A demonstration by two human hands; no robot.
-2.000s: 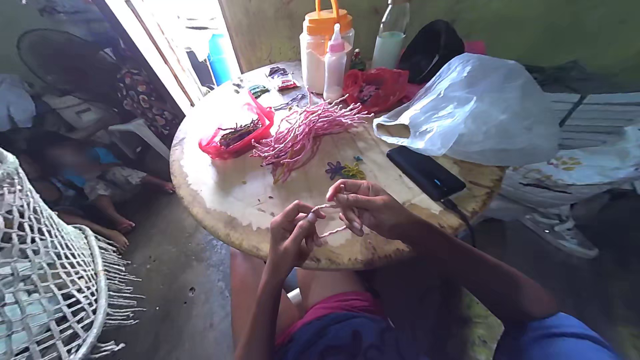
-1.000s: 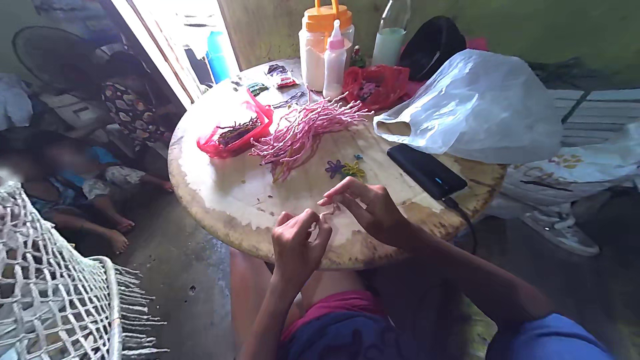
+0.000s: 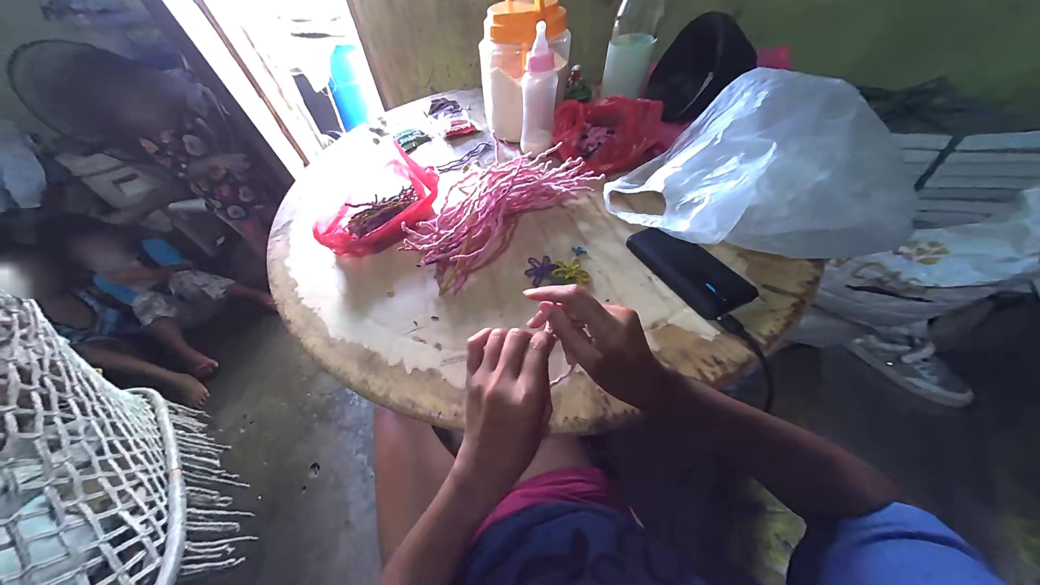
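Note:
Over the near edge of a round wooden table [image 3: 382, 370], my left hand [image 3: 510, 386] and my right hand [image 3: 597, 341] meet at the fingertips, both closed on a thin pale-pink twisted cord [image 3: 565, 375]. Part of the cord hangs below my right fingers; the rest is hidden by the hands. Just beyond the fingers lie a purple flower-shaped piece [image 3: 539, 270], a yellow one [image 3: 571, 272] and a small blue one [image 3: 578, 251]. A heap of pink twisted cords [image 3: 496, 203] spreads behind them, beside a red plastic bag [image 3: 378, 231] with dark strands inside.
A black power bank [image 3: 691, 272] with a cable and a translucent plastic bag [image 3: 772, 162] sit right. Behind stand an orange-lidded jar [image 3: 504, 81], a baby bottle [image 3: 539, 97] and a glass bottle [image 3: 630, 61]. A netted hammock chair [image 3: 73, 455] and people [image 3: 154, 284] are at left.
Two seconds ago a loop of cord showed between my hands; now the hands are closer together and less of it shows. My left hand has turned so its back faces up.

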